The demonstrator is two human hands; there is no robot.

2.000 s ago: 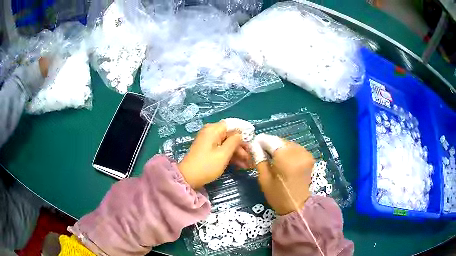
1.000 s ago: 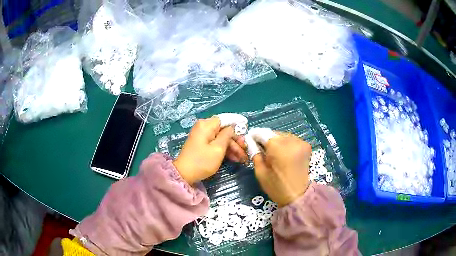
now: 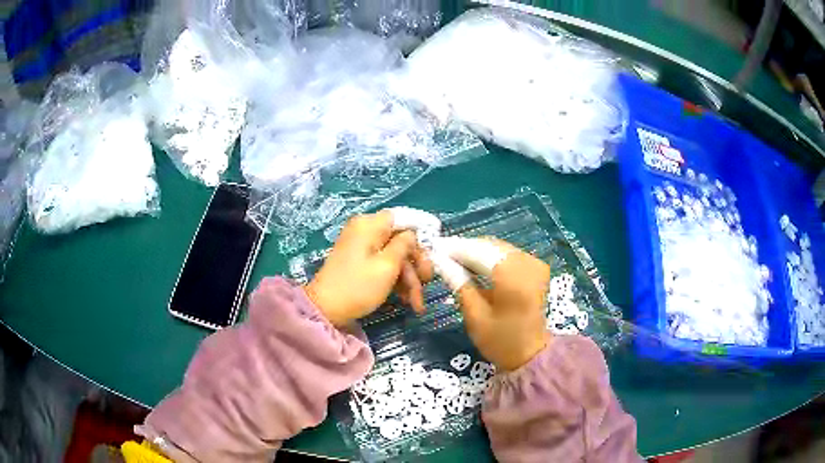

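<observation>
My left hand (image 3: 366, 262) and my right hand (image 3: 502, 294) meet over the clear ribbed tray (image 3: 507, 222). White finger cots cover some fingertips. My left hand pinches a small white plastic part (image 3: 427, 237), mostly hidden by the fingers. The tips of my right thumb and forefinger touch or nearly touch it; whether they grip anything is hidden. A pile of loose white parts (image 3: 416, 398) with dark holes lies at the tray's near side, and more lie by its right side, beyond my right hand.
A smartphone (image 3: 217, 258) lies left of the tray. Bulging clear bags of white parts (image 3: 520, 90) line the back, with another bag (image 3: 90, 176) at the left. A blue bin (image 3: 638, 271) of small clear or white parts stands at the right.
The view has shifted slightly. My hands remain together over the tray, with the right fingers straighter. The thin stick seen beside my right hand earlier no longer shows. Another person's hand at the left bag is gone.
</observation>
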